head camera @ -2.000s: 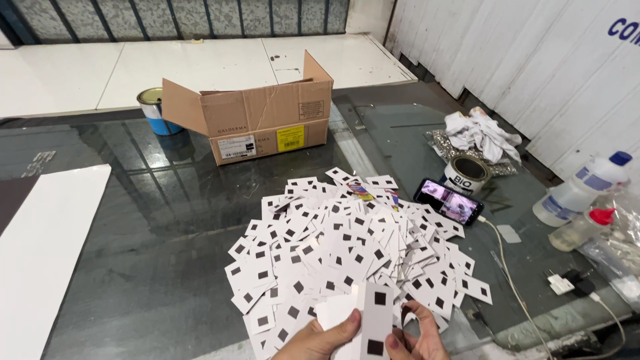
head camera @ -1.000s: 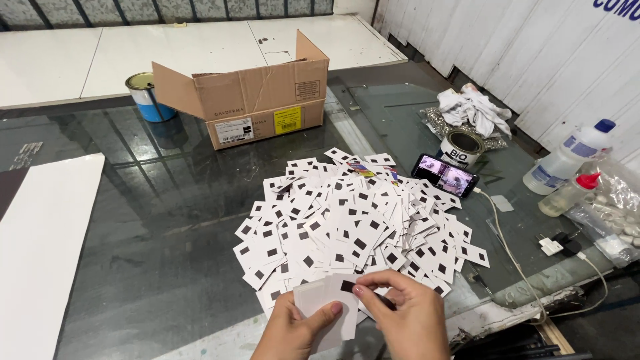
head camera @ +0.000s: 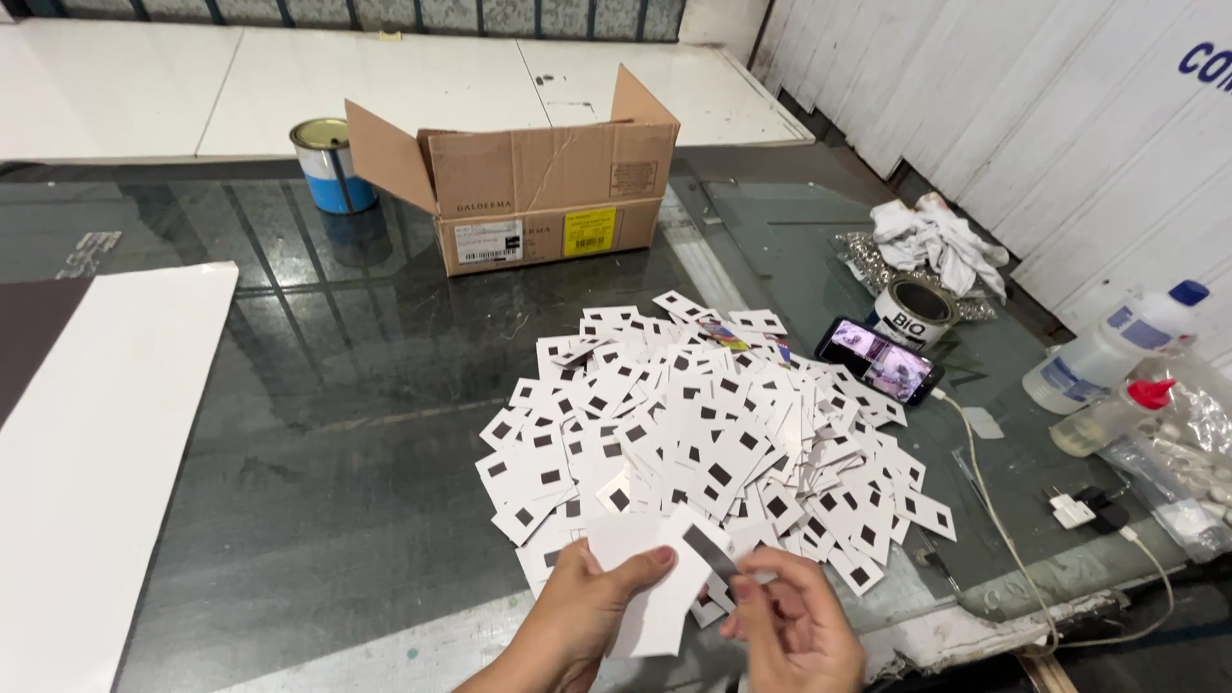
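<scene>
My left hand point(head camera: 597, 602) grips a folded white card point(head camera: 650, 587), its thumb pressed on the face. At the card's upper right, my right hand point(head camera: 794, 616) pinches a dark strip point(head camera: 709, 551) between thumb and fingers; the strip lies partly against the white card. Just beyond both hands spreads a large heap of small white cards point(head camera: 674, 414), most bearing black squares. A few coloured pieces point(head camera: 724, 335) show near the top of the heap.
An opened cardboard box point(head camera: 549, 192) stands behind the heap, beside a blue and white can point(head camera: 332, 168). To the right are a lit phone point(head camera: 881, 359) with a cable, another can point(head camera: 914, 313), rags point(head camera: 934, 241), bottles point(head camera: 1112, 351) and plugs point(head camera: 1088, 510). A white board point(head camera: 125, 433) lies left.
My right hand has moved slightly away from my left, with a longer length of the dark strip now showing between them. Two seconds ago a card with two black squares was held upright between the hands.
</scene>
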